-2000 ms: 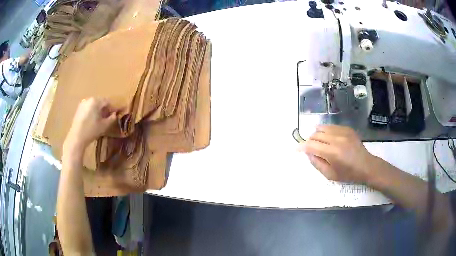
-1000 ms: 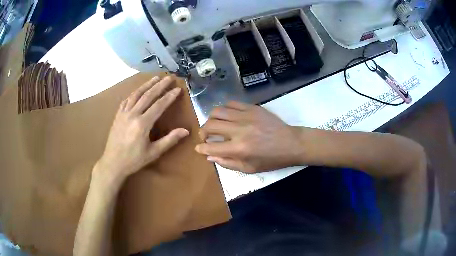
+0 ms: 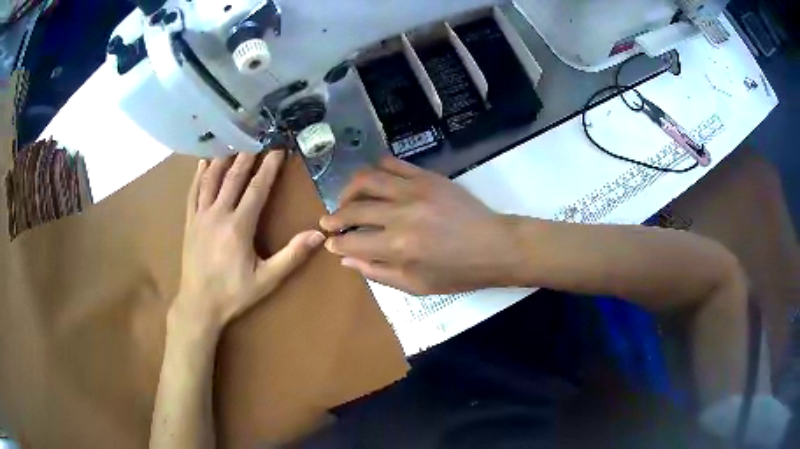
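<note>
A brown garment panel [image 3: 289, 351] lies flat left of the needle plate [image 3: 338, 167], its upper edge near the presser foot [image 3: 279, 131]. My left hand [image 3: 228, 245] lies flat on the panel, fingers spread, fingertips close to the presser foot and thumb at the panel's right edge. My right hand [image 3: 412, 230] is at that edge, thumb and fingers pinched around something small and dark. Only a sliver of it shows, so I cannot tell what it is.
The label box [image 3: 443, 88] with black labels stands on the machine bed. Pink-handled thread snips [image 3: 675, 136] with a black cord lie to its right. The sewing machine head [image 3: 184, 79] is above the panel. Stacked brown pieces [image 3: 48, 188] are at far left. Brown fabric [image 3: 746, 197] is at right.
My hands have moved from the brown stack and table to the panel, now at the machine. Over the last second, the panel's edge has shifted slightly and my right fingertips have met my left thumb.
</note>
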